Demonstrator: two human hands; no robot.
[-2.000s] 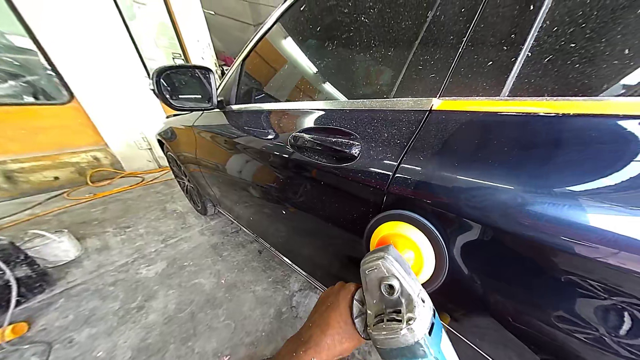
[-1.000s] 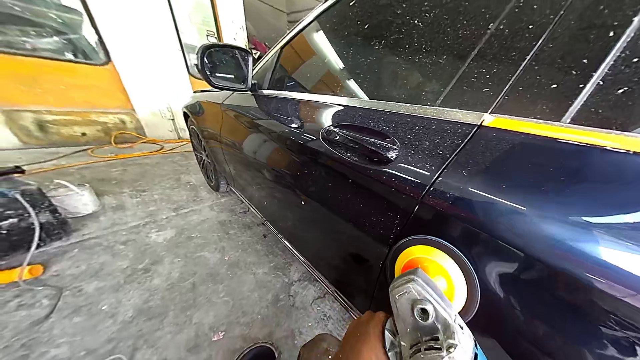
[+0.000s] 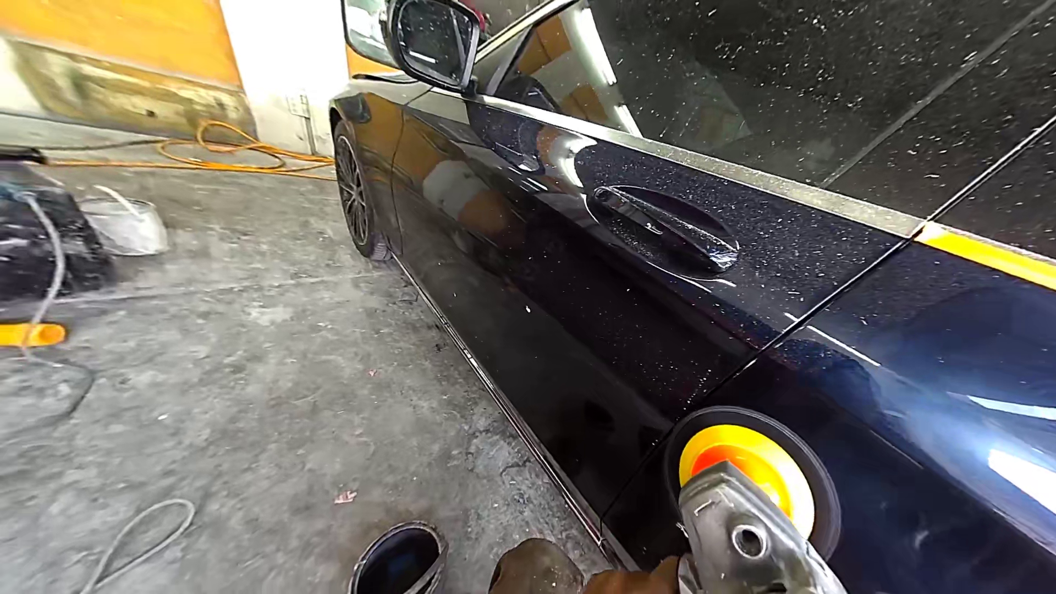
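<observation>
A rotary polisher (image 3: 747,540) with a grey metal head enters from the bottom right. Its black-edged pad with a yellow and orange backing (image 3: 755,478) lies against the dark car's rear door (image 3: 949,412), by the gap to the front door (image 3: 528,313). Only a small part of my left hand (image 3: 639,581) shows at the bottom edge, at the left side of the polisher's head, closed around its side grip, which is mostly cut off. My right hand is out of view. White specks cover the door handle (image 3: 668,227) and side windows. Yellow tape (image 3: 990,256) runs along the rear window trim.
The side mirror (image 3: 433,41) juts out ahead. An orange hose (image 3: 239,153) lies coiled by the wall. On the left are a whitish bucket (image 3: 128,224), an orange tube-like object (image 3: 31,334) and a grey cable (image 3: 144,540). A dark round-rimmed object (image 3: 400,561) is near the sill.
The view has turned downward and toward the floor. My left hand, plain beside the polisher earlier, is now mostly cut off by the bottom edge. The pad remains against the car by the door gap.
</observation>
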